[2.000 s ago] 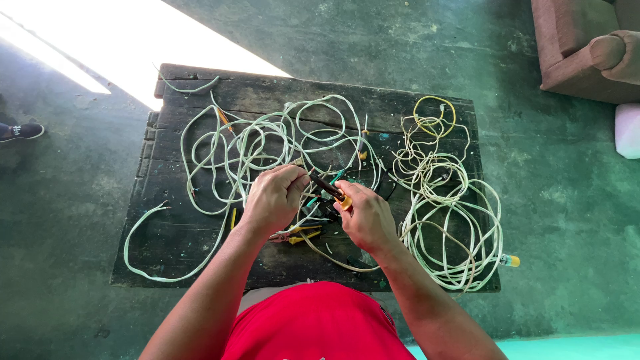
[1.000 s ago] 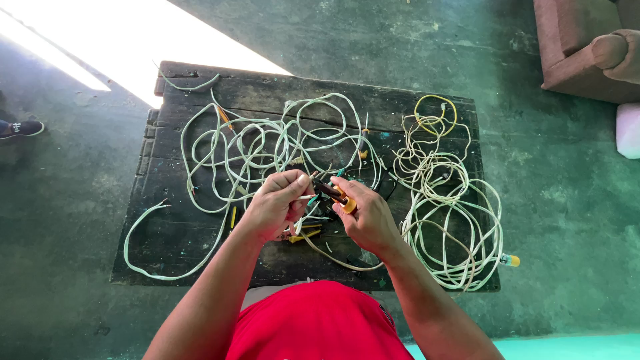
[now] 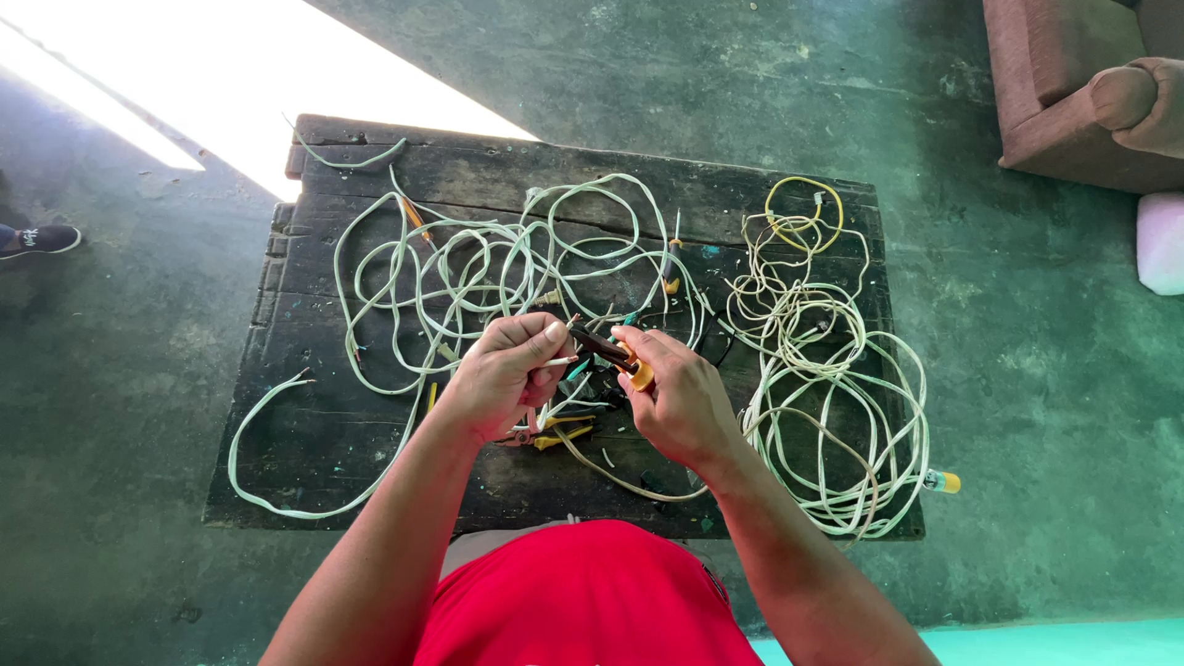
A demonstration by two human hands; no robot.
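Observation:
My left hand [image 3: 518,365] pinches the end of a white electrical cable [image 3: 561,362], its split ends showing past the fingertips, one with bare copper. My right hand [image 3: 673,393] is closed around orange-handled pliers [image 3: 601,349], whose dark jaws point left, close to the cable end by my left thumb. Whether the jaws touch the wire cannot be told. Just below the hands lies a yellow-handled hand tool [image 3: 562,431], partly hidden by my left hand. Small dark and green pieces are scattered between the hands.
A dark wooden table [image 3: 499,499] bears loops of white cable [image 3: 610,180] at left and a coiled bundle [image 3: 911,416] at right. A screwdriver [image 3: 672,268] and an orange tool [image 3: 413,215] lie behind. A brown armchair [image 3: 1054,111] stands upper right; a person's shoe [image 3: 48,239] shows far left.
The pliers' jaws have shifted slightly beside the cable end, and a white cable end now shows below my left thumb. Both hands stay at nearly the same place.

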